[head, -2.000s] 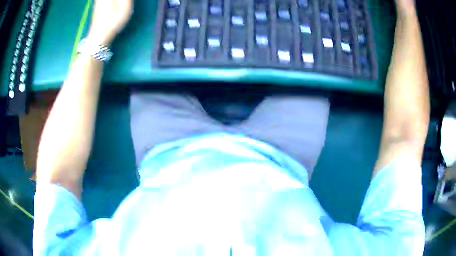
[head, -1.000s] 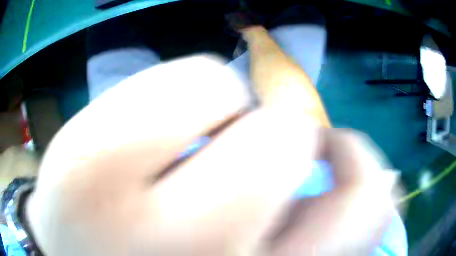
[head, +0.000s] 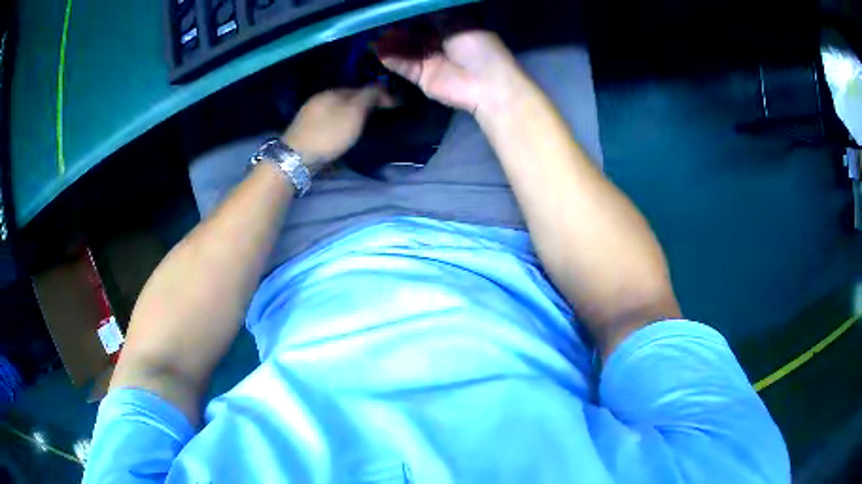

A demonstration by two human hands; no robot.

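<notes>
My left hand point(head: 331, 128), with a silver metal watch on the wrist, is over my lap below the bench edge. My right hand point(head: 458, 76) is close by on its right, fingers bent and pointing left. The fingertips of both hands lie in deep shadow. I cannot tell whether they hold anything. The housing tray point(head: 260, 21), black and grooved, shows only in part at the top edge, with dark pieces bearing small pale patches in its grooves.
The green bench mat point(head: 113, 104) has a curved front edge above my lap and a yellow-green tape line at left. An open brown carton point(head: 71, 307) with a red and white item stands on the floor at left.
The large blurred hand close to the camera is gone, and both hands are now over my lap. Two seconds ago they were apart at the bench; the tray now shows less, at upper left.
</notes>
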